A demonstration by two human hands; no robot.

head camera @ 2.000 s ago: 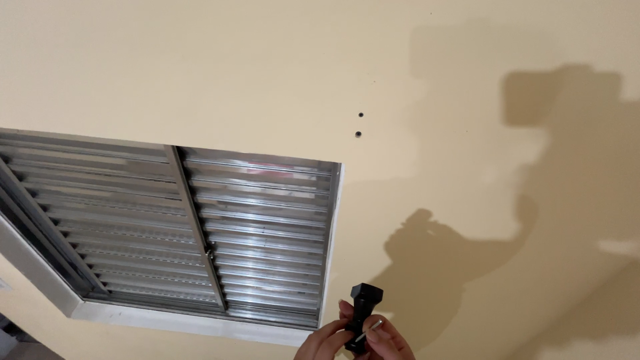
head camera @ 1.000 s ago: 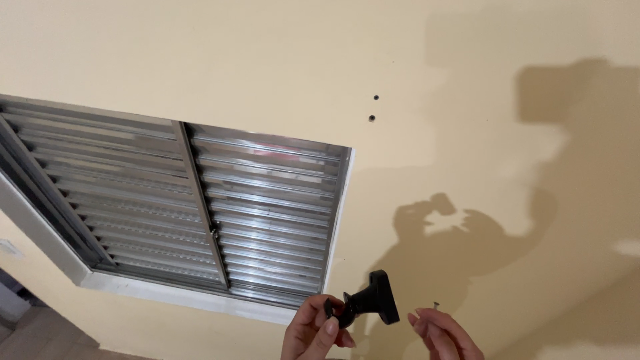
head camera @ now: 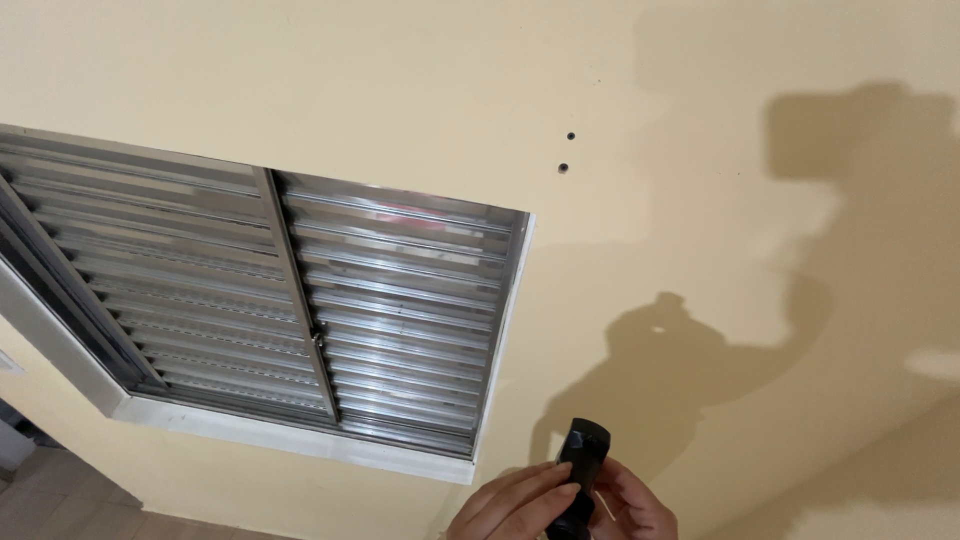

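A black plastic bracket (head camera: 586,450) is held upright between both hands at the bottom of the head view. My left hand (head camera: 514,502) grips it from the left, with fingertips on its near face. My right hand (head camera: 637,506) closes round its right side, its fingers partly hidden behind the bracket. The screw is not visible now. Above the hands, the cream wall has two small dark holes, an upper one (head camera: 571,136) and a lower one (head camera: 563,168).
A metal louvred window (head camera: 397,300) with a pale sill (head camera: 300,444) lies left of the hands. Shadows of the arms and head fall on the wall (head camera: 465,82) at right. A tiled floor (head camera: 67,487) shows at lower left.
The right hand, apart from the bracket and holding a small screw a second ago, has come in against the bracket's right side. The bracket has turned from sideways to upright.
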